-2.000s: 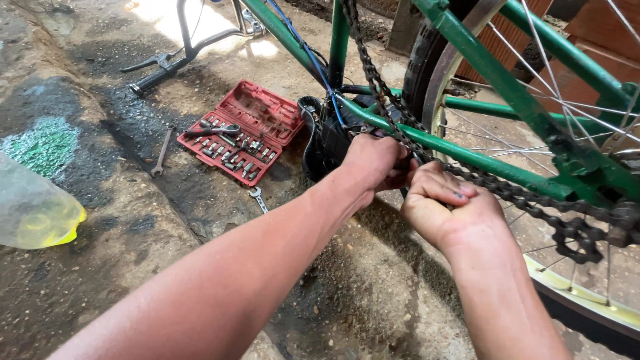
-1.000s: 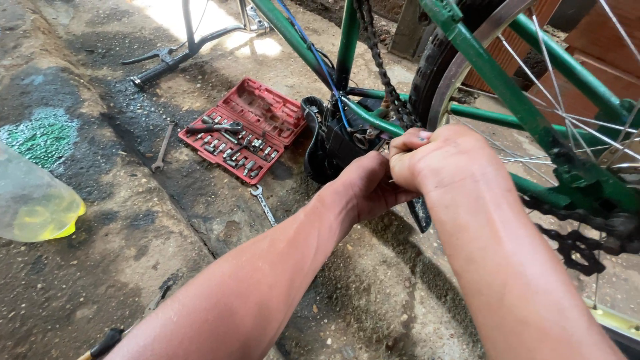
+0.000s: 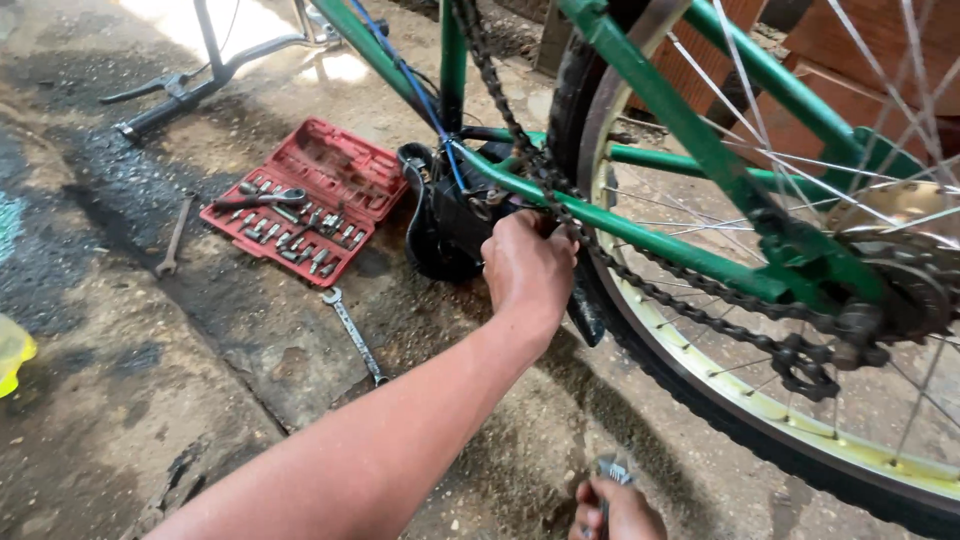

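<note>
My left hand (image 3: 529, 262) reaches in under the green bicycle frame (image 3: 615, 221), beside the bicycle chain (image 3: 551, 195). Its fingertips are hidden, so what they touch does not show. Low in the view, my right hand (image 3: 619, 514) holds an adjustable wrench (image 3: 615, 471), its jaw pointing up, away from the bicycle. Just left of my left hand lies a black bicycle saddle (image 3: 431, 225), partly hidden by the frame. The rear derailleur (image 3: 806, 367) hangs by the rear wheel (image 3: 637, 315), with the chain running to it.
An open red socket set case (image 3: 322, 277) with a ratchet (image 3: 262, 199) lies left of the saddle. A combination wrench (image 3: 352, 334) and another wrench (image 3: 176, 236) rest on the rough concrete. The handlebar (image 3: 202, 90) is at the upper left, a yellowish plastic object (image 3: 13, 352) at the left edge.
My right hand has come away from beside my left hand, down toward the bottom of the view, and the adjustable wrench now shows in it. My left hand stays by the frame tube and chain.
</note>
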